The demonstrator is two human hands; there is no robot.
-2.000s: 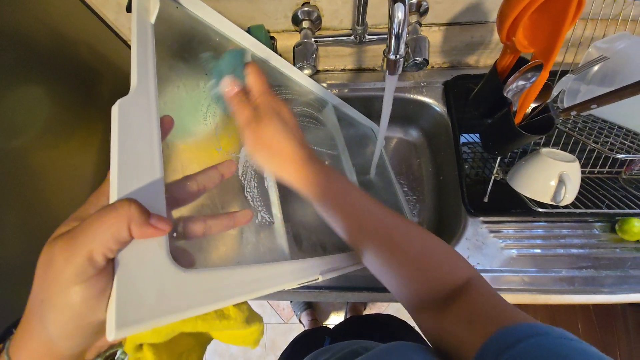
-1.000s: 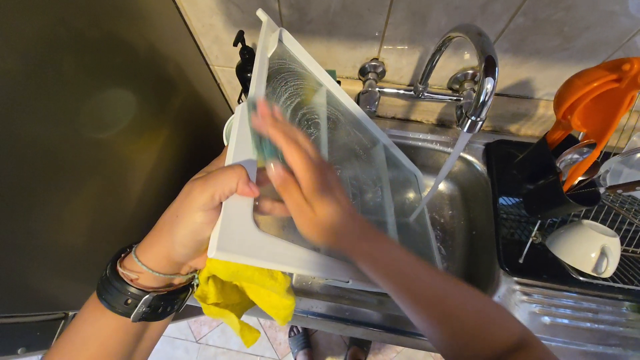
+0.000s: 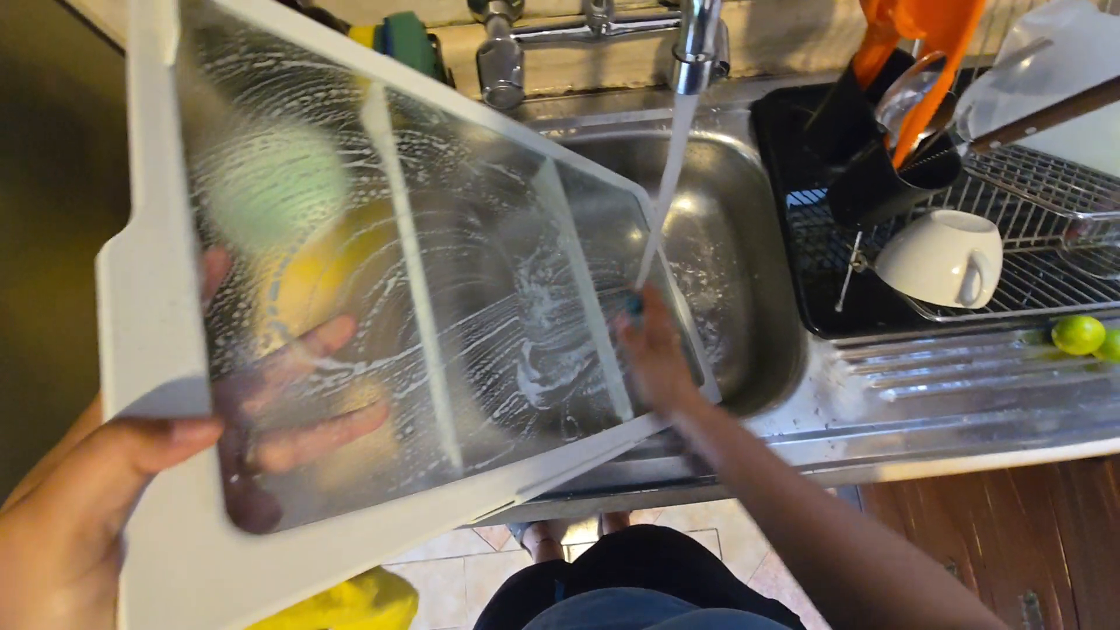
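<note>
A glass shelf with a white plastic frame (image 3: 166, 306) is tilted over the steel sink (image 3: 752, 350), its glass streaked with suds. My left hand (image 3: 96, 499) grips the frame's near left edge, thumb on top and fingers showing through the glass from below. At the shelf's far end, my right hand (image 3: 656, 350) is on the glass with a blurred teal thing, perhaps a sponge, mostly hidden in its fingers. Water (image 3: 669, 184) runs from the chrome faucet (image 3: 696, 52) close above that hand.
Right of the sink, a black dish rack (image 3: 779, 219) holds a white cup (image 3: 941, 258), utensil holders and orange utensils. Limes (image 3: 1078, 334) lie on the ribbed drainboard (image 3: 945, 376). A yellow cloth (image 3: 359, 604) shows below the shelf. A green-and-yellow sponge (image 3: 409, 45) sits behind it.
My right hand has moved from the shelf's left part to its far right end, near the running water. My left hand still holds the frame. Suds streaks now cover more of the glass.
</note>
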